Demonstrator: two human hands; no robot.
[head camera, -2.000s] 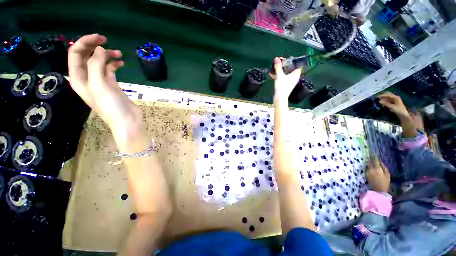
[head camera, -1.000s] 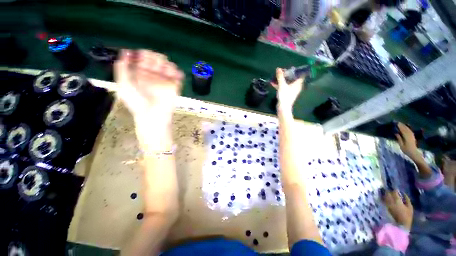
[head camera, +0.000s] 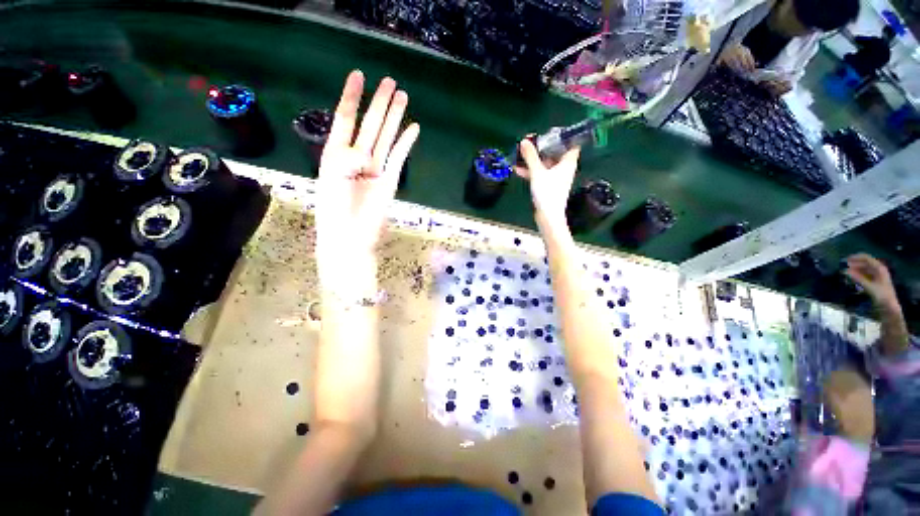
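Observation:
My left hand (head camera: 355, 191) is open with fingers spread, palm up, over the board's far edge and the belt; it holds nothing. My right hand (head camera: 550, 181) is closed around a dark powered screwdriver (head camera: 565, 138) with a green end fitting, held over the belt. A black cylindrical unit with a blue-lit top (head camera: 491, 173) stands upright on the belt just left of the screwdriver. Another blue-lit unit (head camera: 234, 109) stands further left. Dark-topped units (head camera: 596, 199) stand right of my right hand. Small dark pads dot the clear plastic sheet (head camera: 464, 348) between my forearms.
A glossy black tray (head camera: 151, 353) holds ringed units at left. The tan board (head camera: 252, 353) lies below my arms. A metal post (head camera: 807, 217) slants at right. Another person's hand (head camera: 873, 277) and pink cuff are at far right. A second dotted sheet (head camera: 706, 403) lies there.
The view has shifted, so the tray and lit units appear further right. My left hand has gone from curled fingers to spread fingers. My right hand still holds the screwdriver.

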